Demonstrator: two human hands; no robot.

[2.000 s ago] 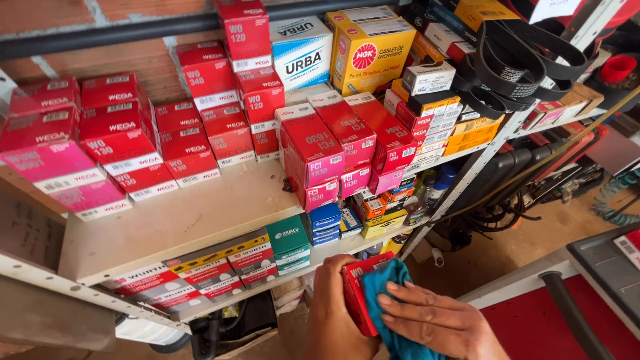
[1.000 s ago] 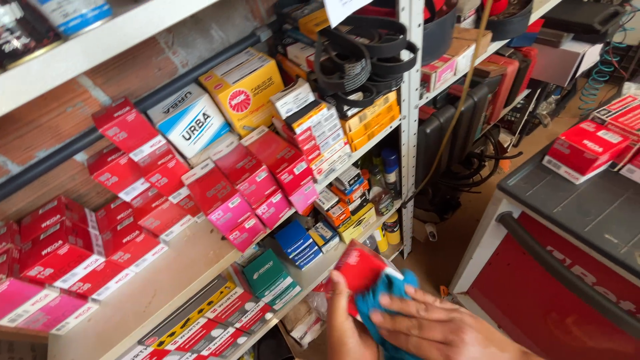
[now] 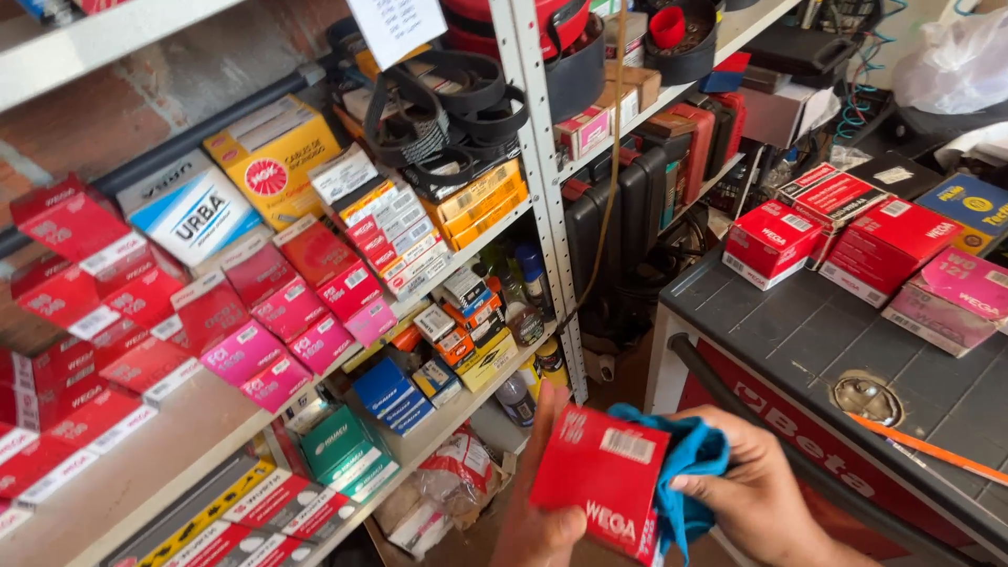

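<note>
In the lower middle, my left hand grips a red Wega filter box, thumb across its front and fingers along its left side. My right hand holds a blue cloth against the right side of that box. Rows of red and pink Wega boxes stand on the metal shelf at left. More red Wega boxes sit on the dark top of a red Beta tool cabinet at right.
The perforated shelf upright stands beyond my hands. Black belts lie on yellow boxes. Green boxes are on the lower shelf. An orange strip lies on the cabinet top, and a cable hangs near the upright.
The view has swung right, bringing in the cabinet top and its boxes. The held box now shows its broad printed face, and the cloth has moved to its right side.
</note>
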